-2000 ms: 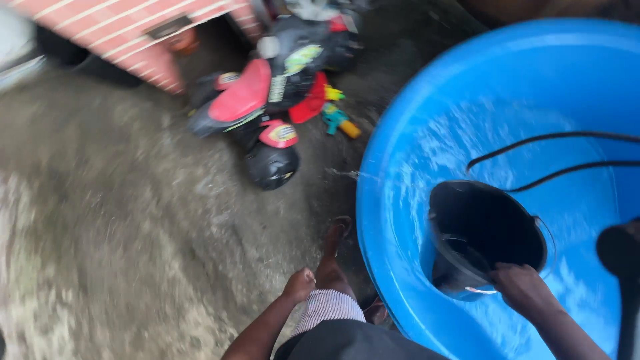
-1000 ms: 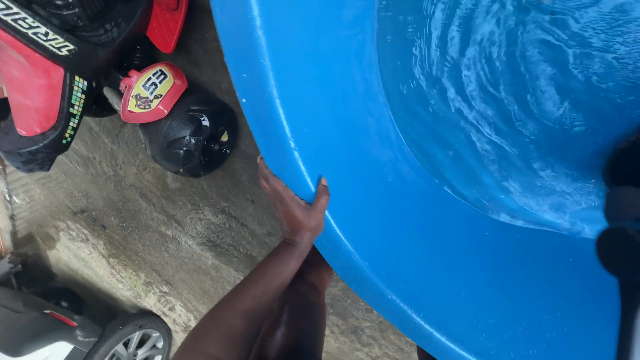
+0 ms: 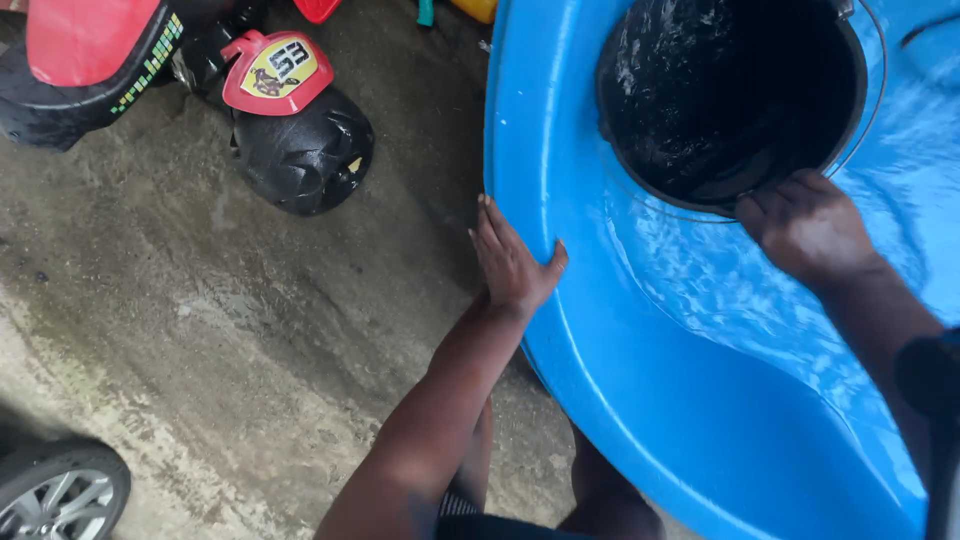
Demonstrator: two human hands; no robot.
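Note:
A large blue plastic tub (image 3: 660, 405) with rippling water inside fills the right side of the head view. My left hand (image 3: 517, 262) rests on its outer rim, fingers spread over the outside and thumb on top. With my right hand (image 3: 810, 225) I grip the near rim of a black bucket (image 3: 720, 97), which is tilted with its mouth toward me over the water. The bucket's thin wire handle (image 3: 881, 82) hangs loose around its side. How much water the dark bucket holds is hard to tell.
A toy ride-on motorbike with a red seat (image 3: 90, 37) and black front wheel (image 3: 307, 150) stands at upper left on wet concrete (image 3: 225, 300). A car wheel (image 3: 64, 495) is at lower left. Part of a dark hose (image 3: 930, 31) shows at upper right.
The black bucket and my right hand, out of sight one second ago, are in view again. My left hand, off the tub two seconds ago, is on its rim. The view has shifted strongly.

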